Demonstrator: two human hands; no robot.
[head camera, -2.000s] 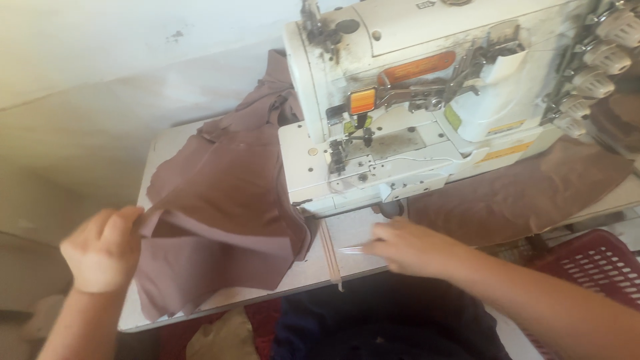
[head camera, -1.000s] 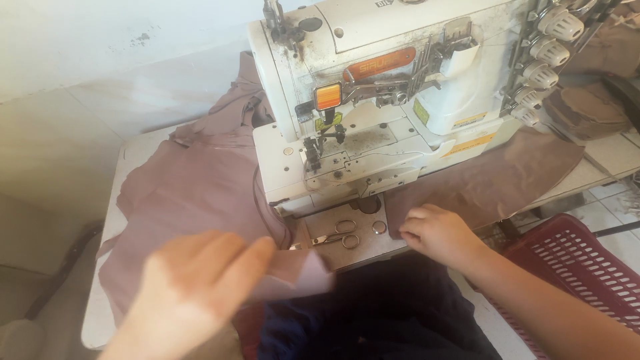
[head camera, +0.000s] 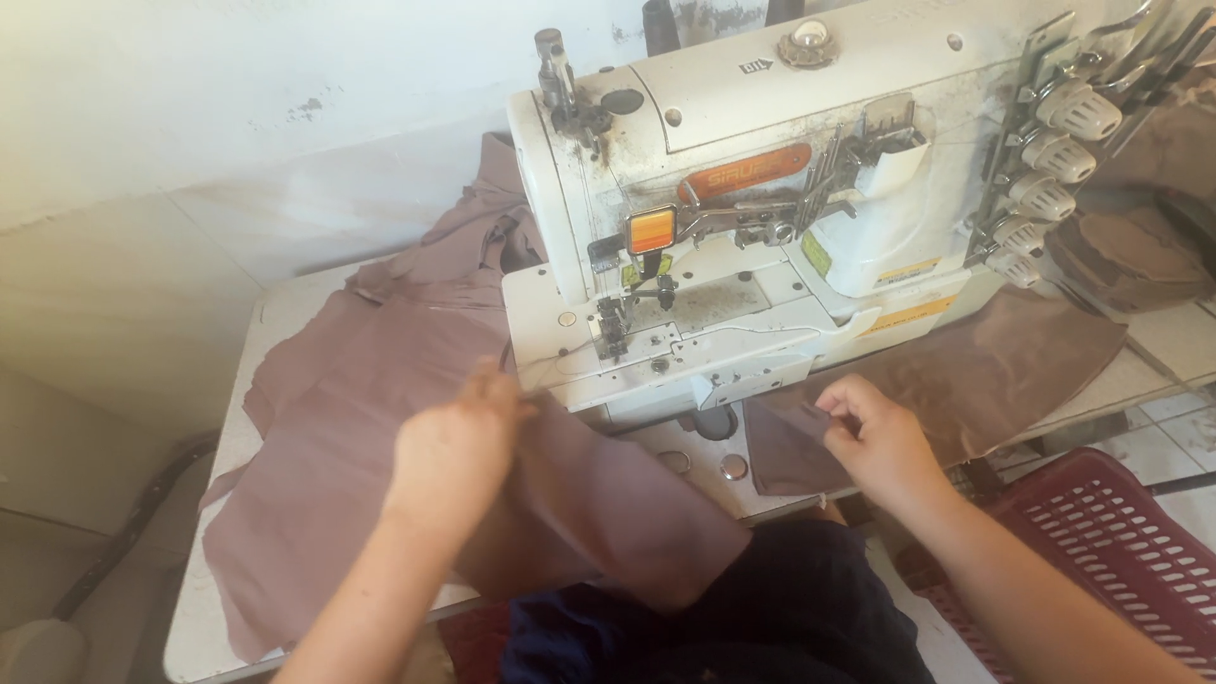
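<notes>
My left hand (head camera: 475, 437), slightly blurred, grips a mauve-brown fabric piece (head camera: 646, 513) that hangs toward my lap. Beneath and beside it, more of the same fabric (head camera: 351, 456) is spread over the table's left part. My right hand (head camera: 864, 427) pinches the left edge of a brown fabric piece (head camera: 959, 389) lying in front of the machine. Between the hands stands a white industrial sewing machine (head camera: 750, 332), its presser foot (head camera: 613, 328) bare of fabric. A round metal disc (head camera: 733, 466) and a scissor handle ring (head camera: 674, 462) show near the table's front edge; the rest of the scissors is hidden.
A dark red perforated plastic basket (head camera: 1111, 551) stands at the lower right. Brown folded fabric (head camera: 1130, 247) lies beyond the machine's tension knobs (head camera: 1059, 157). The white wall (head camera: 285, 114) rises behind the table, whose rounded corner (head camera: 180, 655) is at the lower left.
My left hand has moved from low at the front up toward the needle area, with fabric in it. Fabric now covers most of the scissors, which lay in view a second ago.
</notes>
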